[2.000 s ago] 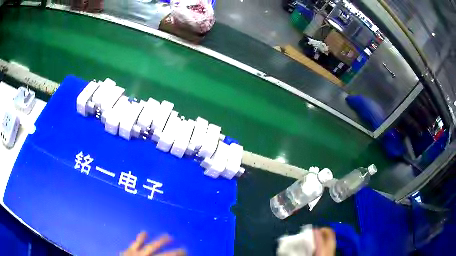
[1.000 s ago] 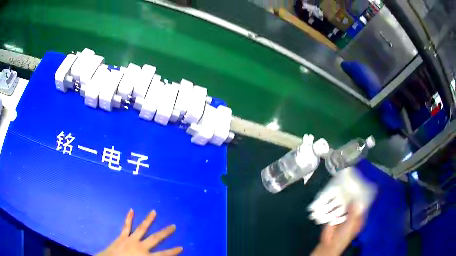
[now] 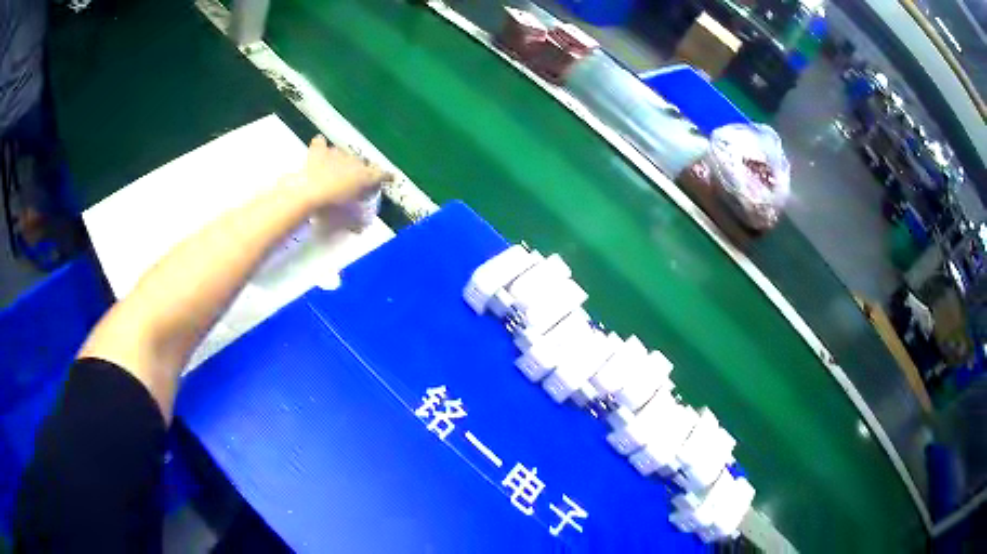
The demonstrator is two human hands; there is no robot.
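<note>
My left hand (image 3: 341, 179) reaches over the white board (image 3: 200, 195) at upper left, its fingers bent over a blurred whitish adapter (image 3: 355, 210). I cannot tell whether the fingers grip it. A second pale shape, perhaps another adapter, is blurred below it. Several white plug adapters (image 3: 563, 341) lie side by side in a slanting row along the far edge of the blue sheet (image 3: 357, 433), which has white lettering. My right hand is not in view.
The green conveyor (image 3: 617, 216) runs diagonally behind the sheet, with a pale metal edge. Beyond it lie a clear plastic bag with reddish contents (image 3: 749, 173), reddish bundles (image 3: 541, 43) and a blue bin (image 3: 693, 97). Blue material (image 3: 54, 346) shows at left.
The view has swung left. My left hand has moved from above the blue sheet to the white board. My right hand with the white glove or cloth, and the bottles, have left the view.
</note>
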